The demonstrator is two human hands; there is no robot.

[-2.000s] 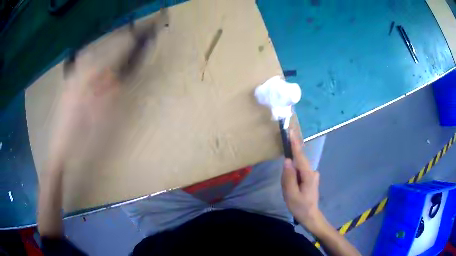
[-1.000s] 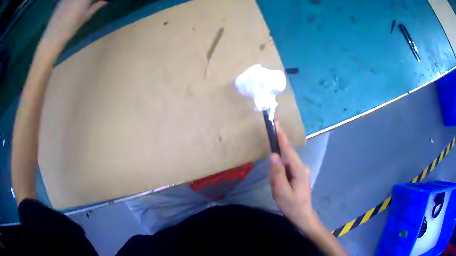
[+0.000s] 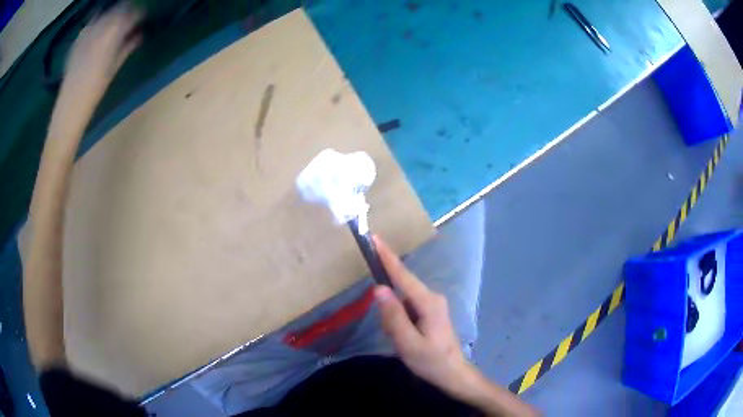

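Note:
The padded hammer [image 3: 338,183] has a bulky white wrapped head over the right part of the cardboard sheet [image 3: 179,236]. My right hand [image 3: 415,318] is closed around its black grip near the sheet's front edge. My left hand [image 3: 102,41] is at the far left of the bench, beyond the cardboard. It is blurred, and whether it holds anything cannot be told. A dark loop shows faintly beside it. A dark streak marks the cardboard.
A slim dark tool [image 3: 586,26] lies at the bench's far right. A short dark strip [image 3: 389,125] lies beside the cardboard. A blue bin [image 3: 652,326] on the floor holds black parts on white lining. Another blue bin [image 3: 692,98] stands near the bench edge, by yellow-black tape [image 3: 570,346].
The view has turned right, so the bench and bins have shifted left in the picture. My left hand has left the cardboard for the bench's far side. My right hand keeps hold of the hammer.

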